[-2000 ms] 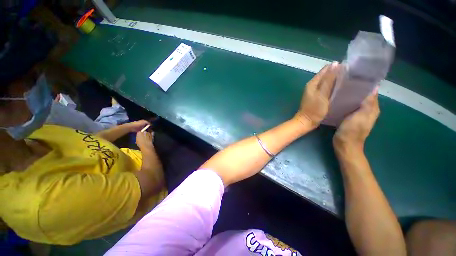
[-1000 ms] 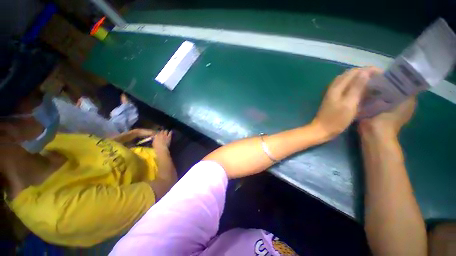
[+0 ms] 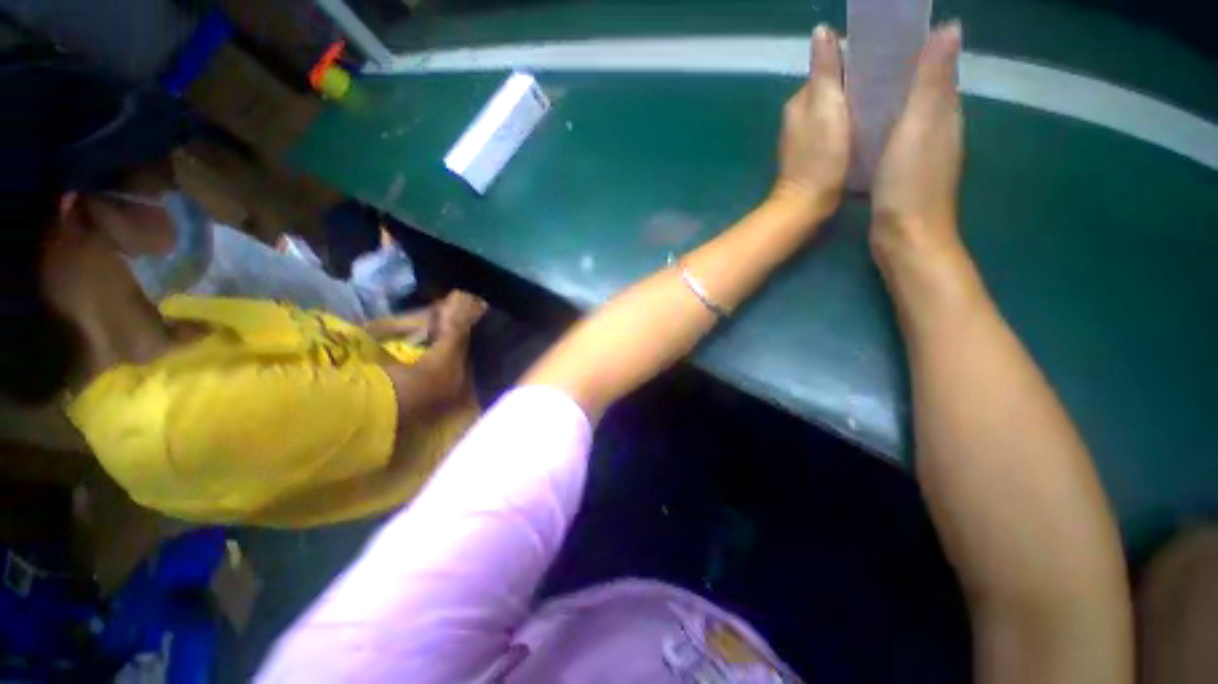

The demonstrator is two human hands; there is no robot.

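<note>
A folding carton stands upright between my two hands over the bench, its top end cut off by the upper edge of the picture. My left hand presses on its left side and my right hand on its right side, fingers pointing away from me. Its flaps are out of view. A second white carton with small print lies on the green bench top to the left, touched by no hand.
The green bench has a white strip along its far side. A yellow and orange object sits at its far left end beside a metal post. A masked person in yellow sits at left.
My hands and the carton have moved left and towards the top of the picture. The carton was tilted to the right and now looks upright. The view has shifted, and the person's head shows more.
</note>
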